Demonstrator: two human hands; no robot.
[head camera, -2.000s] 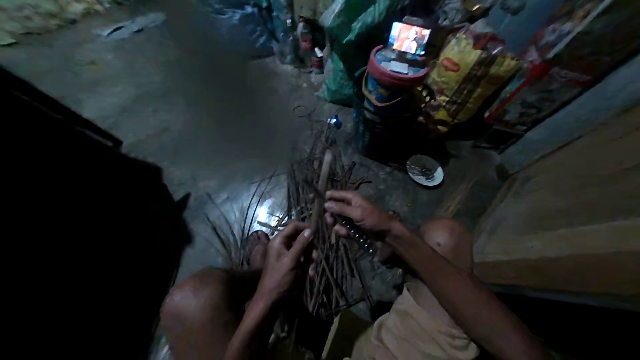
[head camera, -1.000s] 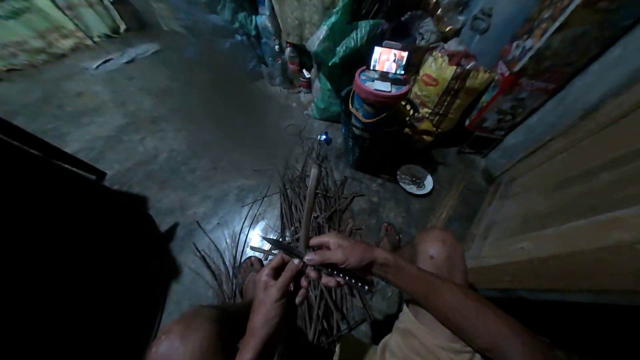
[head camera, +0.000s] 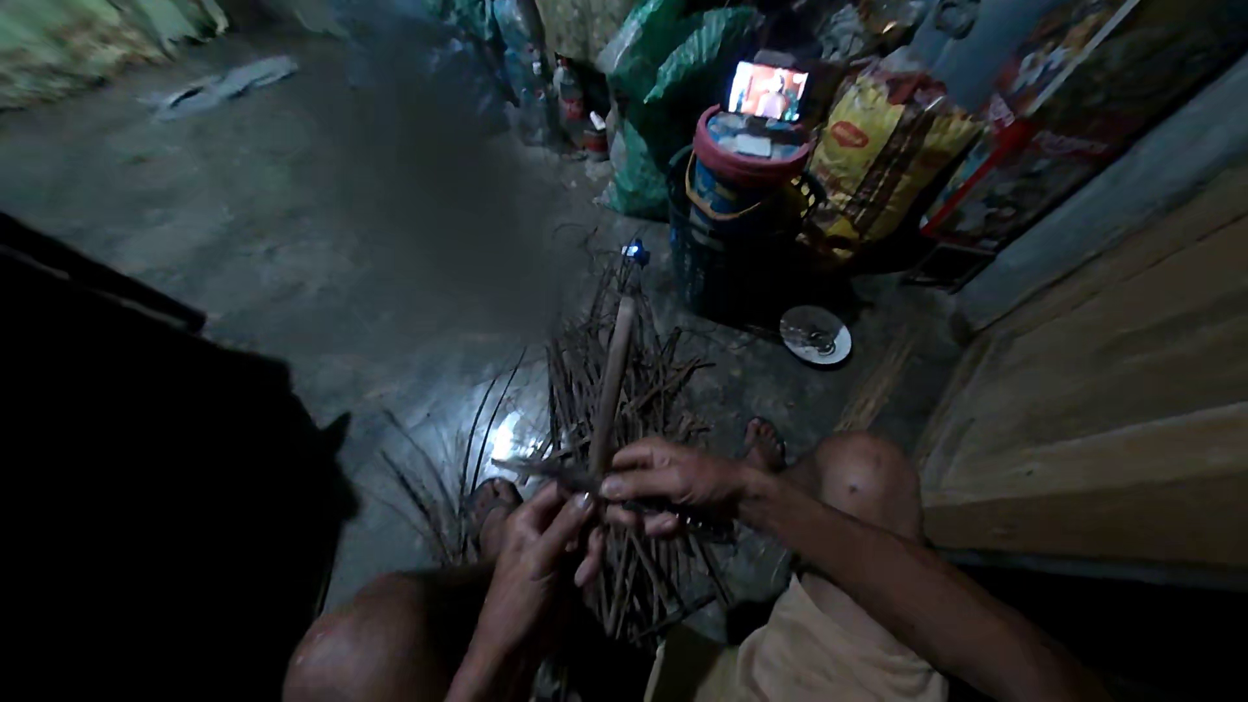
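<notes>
My right hand (head camera: 673, 483) is closed around the dark handle of a knife (head camera: 546, 471), whose blade points left across my fingers. Close beside it, my left hand (head camera: 546, 541) pinches something thin near the blade; the piece itself is too dark to make out. A pale, smooth wooden stick (head camera: 612, 380) rises away from between the hands, over a heap of thin brown sticks (head camera: 575, 375) on the concrete floor. Whether either hand grips that pale stick is unclear. Longer thin strips (head camera: 419, 487) lie left of the heap, near my foot.
A bucket with a pink rim (head camera: 751, 171) bears a lit screen (head camera: 768, 91). Nearby are a white plate (head camera: 815, 336), a green plastic sack (head camera: 639, 127), a yellow packaging sack (head camera: 868, 156) and a small blue light (head camera: 636, 252). A wooden panel (head camera: 1102, 419) stands at right.
Two seconds ago the knife lay more along the stick; now its blade points left across it. My hands remain close together.
</notes>
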